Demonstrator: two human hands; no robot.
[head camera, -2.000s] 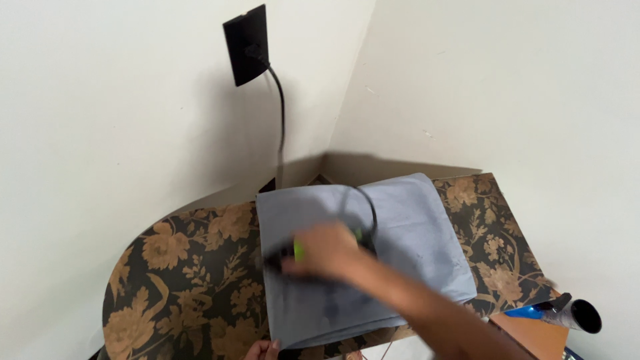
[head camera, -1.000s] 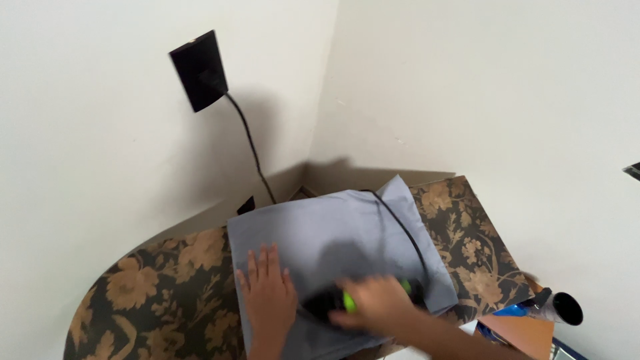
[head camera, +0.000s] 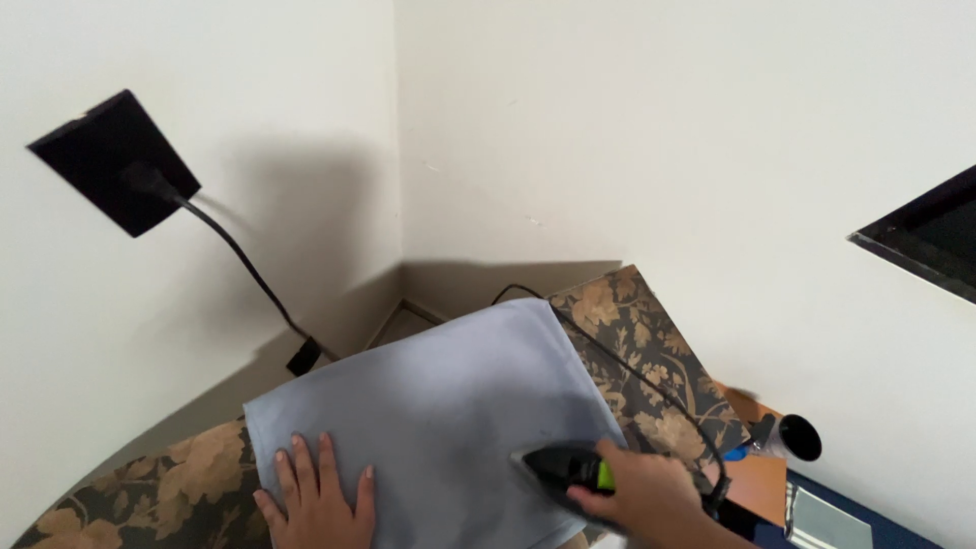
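A folded grey-blue cloth (head camera: 435, 404) lies across an ironing board with a dark floral cover (head camera: 633, 335). My right hand (head camera: 648, 488) grips a black and green clothes iron (head camera: 560, 473), whose tip points left over the cloth's lower right part. My left hand (head camera: 320, 496) rests flat on the cloth's lower left, fingers spread. From the back of the iron a black power cord (head camera: 648, 381) runs up past the cloth's far right corner and behind it. The iron's soleplate is hidden, so its contact with the cloth cannot be told.
A black wall outlet plate (head camera: 114, 164) with a plugged-in cord is on the left wall. Walls meet behind the board. At the lower right are an orange-brown surface (head camera: 755, 484), a dark cylindrical container (head camera: 799, 438) and a pale flat item (head camera: 827, 518). A black-framed object (head camera: 938, 236) is at the right edge.
The iron has moved from the cloth's left side to its right side. My left hand, at the near edge two seconds ago, now lies on top of the cloth. The view has shifted.
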